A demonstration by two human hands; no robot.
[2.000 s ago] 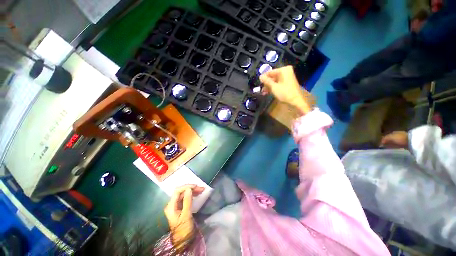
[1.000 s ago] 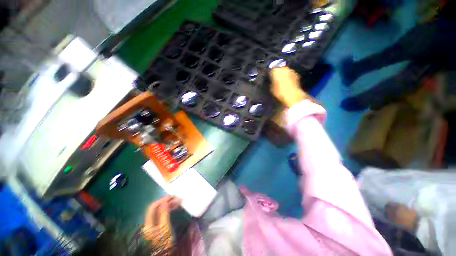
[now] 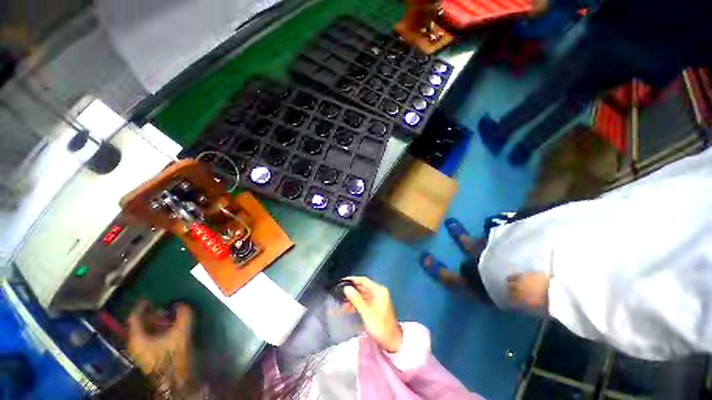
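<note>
My right hand [image 3: 376, 314] is in front of the bench edge, its fingers closed on a dark round unit [image 3: 342, 289]. My left hand [image 3: 161, 344] is blurred at the lower left, thumb and fingers around another dark round unit [image 3: 166, 314] low over the green bench. The orange-brown fixture [image 3: 268, 238] stands on the bench between the hands and the tray. Its toggle clamp has a red ribbed grip [image 3: 209, 240], with a round unit [image 3: 243, 249] beside the grip's end. A black tray [image 3: 300, 199] holds round units in its pockets; some pockets are empty.
A white paper [image 3: 261, 312] lies before the fixture. A white instrument box [image 3: 66, 226] and a blue unit [image 3: 43, 344] are at left. A second black tray [image 3: 375, 78], another fixture [image 3: 421, 27] and red trays [image 3: 488, 9] are farther along. A cardboard box [image 3: 421, 195] and a white-clothed person [image 3: 601, 258] are right.
My right hand has come back from the tray towards me with a round unit. My left hand has moved left to the unit that lay on the bench. The view has shifted, showing more of the bench's far end.
</note>
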